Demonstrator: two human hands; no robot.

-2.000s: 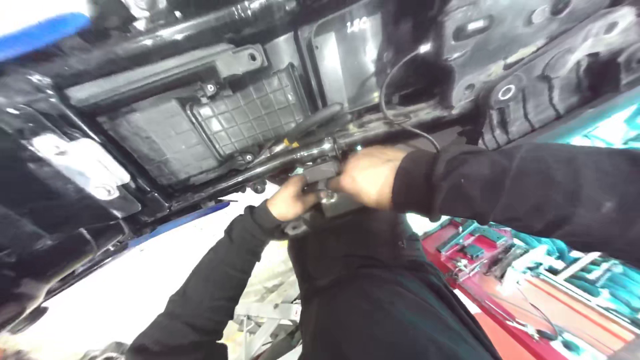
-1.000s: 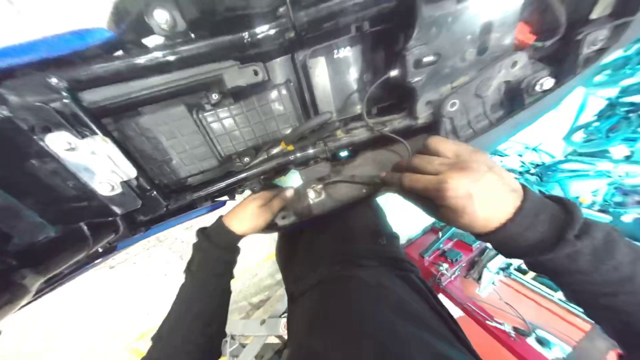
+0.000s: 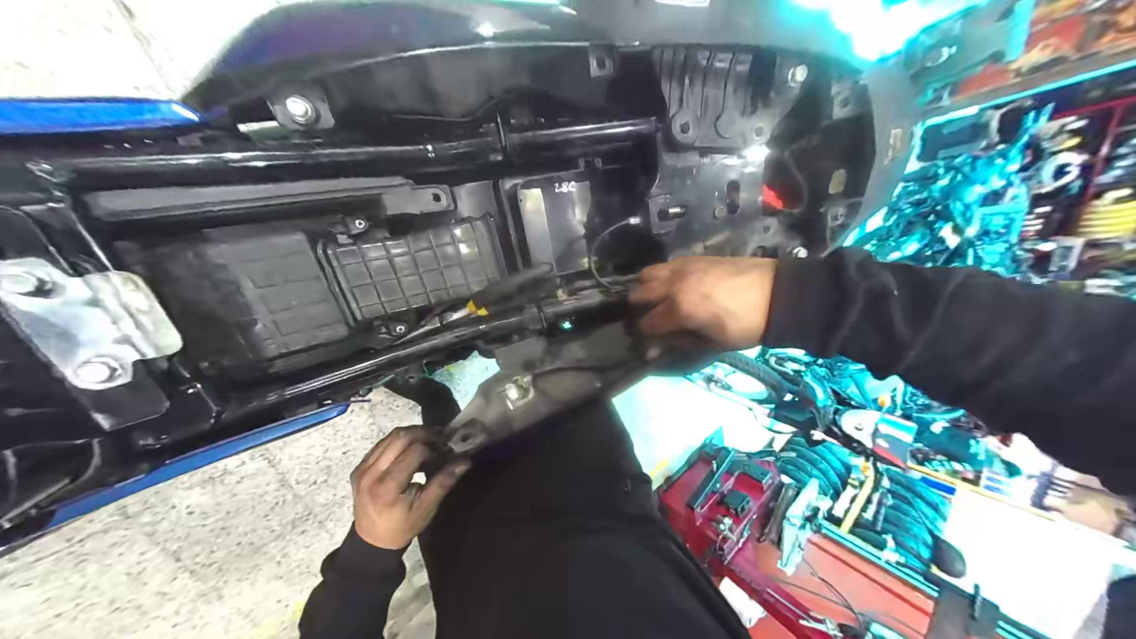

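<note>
A dark plastic cover panel (image 3: 550, 390) with a metal clip on its face lies slanted along the lower frame tube (image 3: 355, 373) of a vehicle body. My left hand (image 3: 399, 488) pinches the panel's lower left end, beside a round hole. At the panel's upper right end, my right hand (image 3: 706, 302) has its fingers curled on the edge; its fingertips are partly hidden. A thin black cable (image 3: 603, 253) loops just above my right hand. A ribbed black cover (image 3: 417, 266) and a yellow connector (image 3: 477, 309) sit above the panel.
Blue body trim (image 3: 204, 457) runs along the lower left edge. A bolted metal bracket (image 3: 93, 319) is at far left. At lower right stands a red tool cart (image 3: 852, 568) with tools and coiled hoses. Shelves (image 3: 1087, 177) with parts stand at the upper right.
The panel's left end has come down and away from the frame with my left hand. My right hand, lower and away from the frame a second ago, is now up near the cable loop.
</note>
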